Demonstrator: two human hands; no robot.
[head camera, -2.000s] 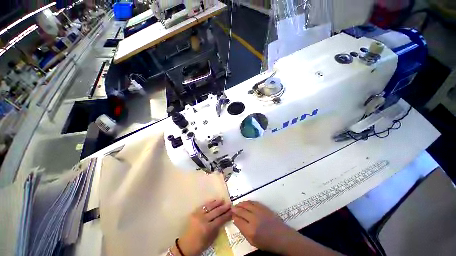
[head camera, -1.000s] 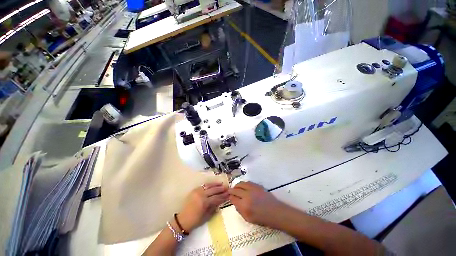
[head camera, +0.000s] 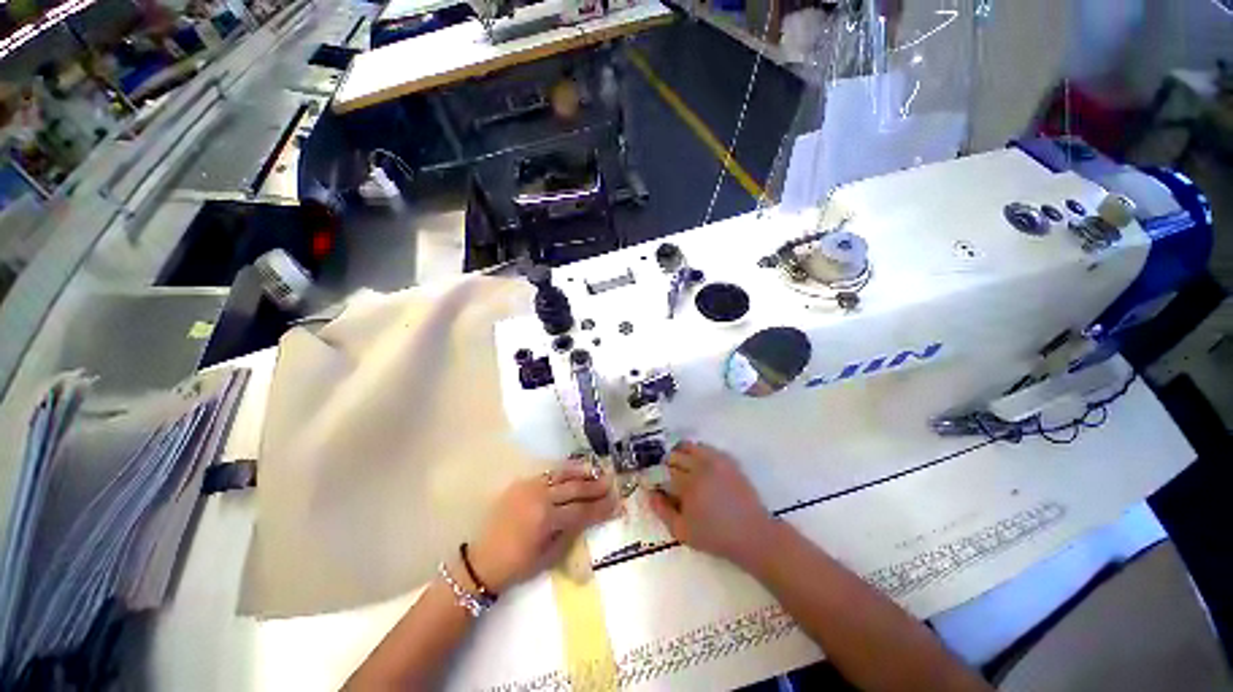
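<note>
A large beige panel (head camera: 385, 433) lies on the white table, left of and partly behind the machine head. Its near right corner is at the needle area (head camera: 625, 466). My left hand (head camera: 541, 521) lies on the panel's right edge by the presser foot, fingertips on the edge. My right hand (head camera: 717, 503) is raised beside the needle area at its right, fingers bent near the metal parts. Whether it holds anything is hidden. The panel corner under my fingers is partly hidden.
The white machine arm (head camera: 879, 325) with a blue motor (head camera: 1170, 250) stretches right. A bundle of fanned grey-beige panels (head camera: 115, 500) stands at left. A yellow tape strip (head camera: 584, 629) and a printed ruler scale (head camera: 947, 554) mark the table front. Another sewing table (head camera: 473, 61) stands behind.
The panel has moved away from me through the needle area. My right hand has parted from my left and moved up to the right side of the presser foot. The view has shifted.
</note>
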